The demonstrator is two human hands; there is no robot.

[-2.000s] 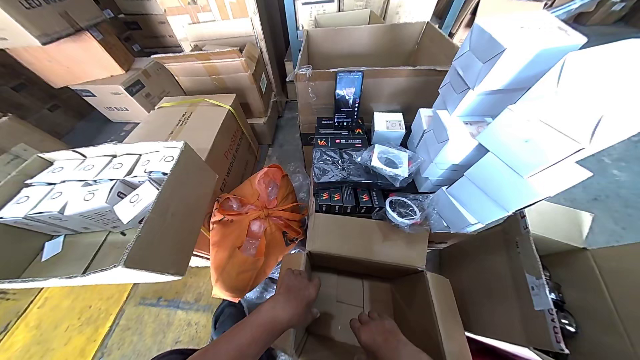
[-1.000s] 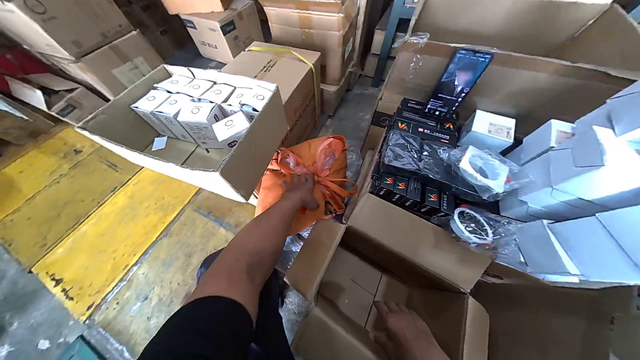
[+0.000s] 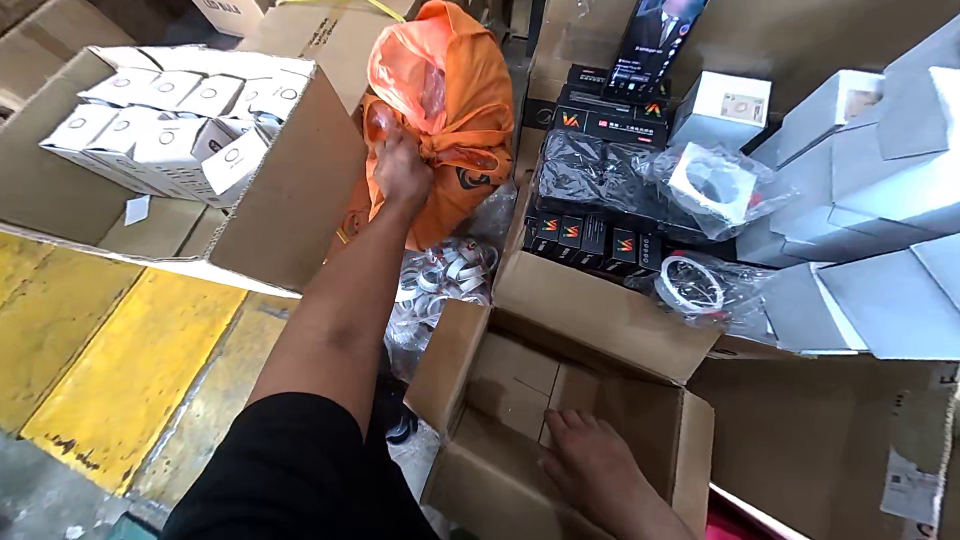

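My left hand [image 3: 403,166] grips the tied top of an orange cloth bag [image 3: 469,90], which is tilted up, with pinkish plastic showing at its opening. Under the bag lie several white rings in clear plastic [image 3: 450,281]. My right hand [image 3: 589,457] is inside an open cardboard box [image 3: 604,311], its fingers near the bottom flaps and holding nothing that I can see. Beyond that box are black printed boxes [image 3: 611,124], a phone with a lit screen [image 3: 652,49], and two white ring fittings in clear plastic, one square-framed [image 3: 712,182] and one round [image 3: 690,283].
At the left, an open carton [image 3: 289,187] holds several small white boxes [image 3: 176,146]. White boxes [image 3: 892,187] are stacked at the right. Another open carton [image 3: 810,435] stands beside my right hand. Yellow-painted floor plates [image 3: 127,367] lie at the lower left.
My left hand has gone from the open box to the orange bag, and the bag now looks raised and tilted, with rings visible beneath. My right hand stays in the box. The view has shifted.
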